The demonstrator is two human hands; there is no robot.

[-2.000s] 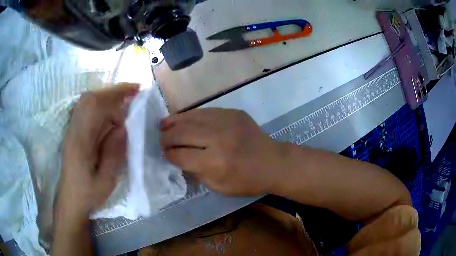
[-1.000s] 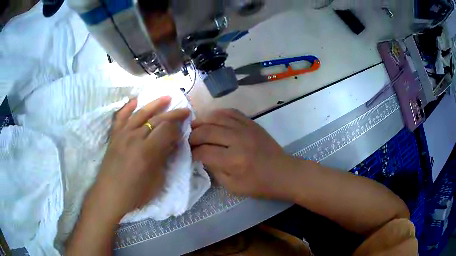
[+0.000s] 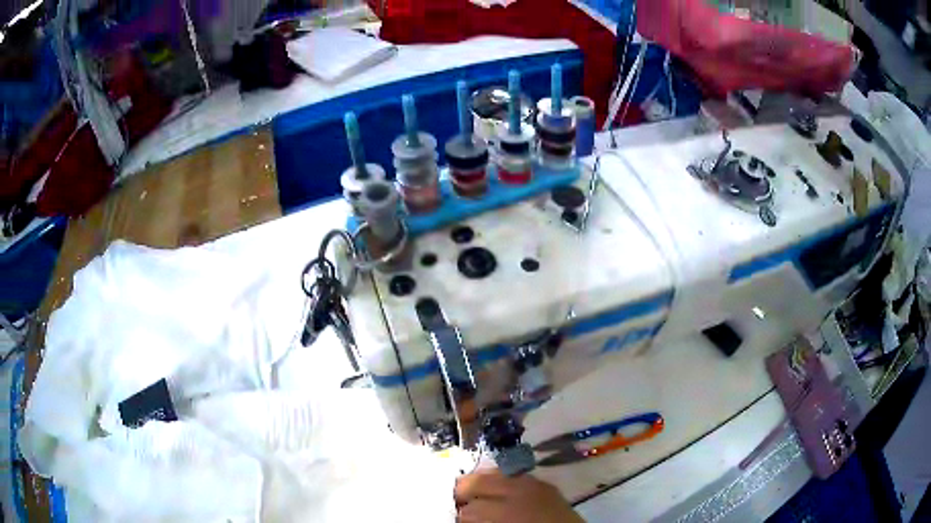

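The white garment [image 3: 153, 306] lies heaped on the left of the table and runs to the machine's needle area, where the lamp glare washes it out. A small black label [image 3: 148, 405] shows on it. My right hand [image 3: 510, 501] is at the bottom edge, mostly cut off, fingers at the garment's edge just below the grey knob [image 3: 513, 458]; its grip cannot be made out. My left hand is out of the picture. The white sewing machine [image 3: 623, 276] with a blue stripe fills the middle. Thread snips [image 3: 602, 439] lie right of the knob.
Bobbins [image 3: 469, 169] stand on blue pins atop the machine. A pink-mauve phone [image 3: 812, 409] and a small black piece [image 3: 723, 337] lie at the right. A wooden board [image 3: 174, 194] is at the back left, with red cloth [image 3: 480, 18] behind.
The view has swung up, showing the machine top and the area behind. My left hand has left the picture, and my right hand now shows only at the bottom edge.
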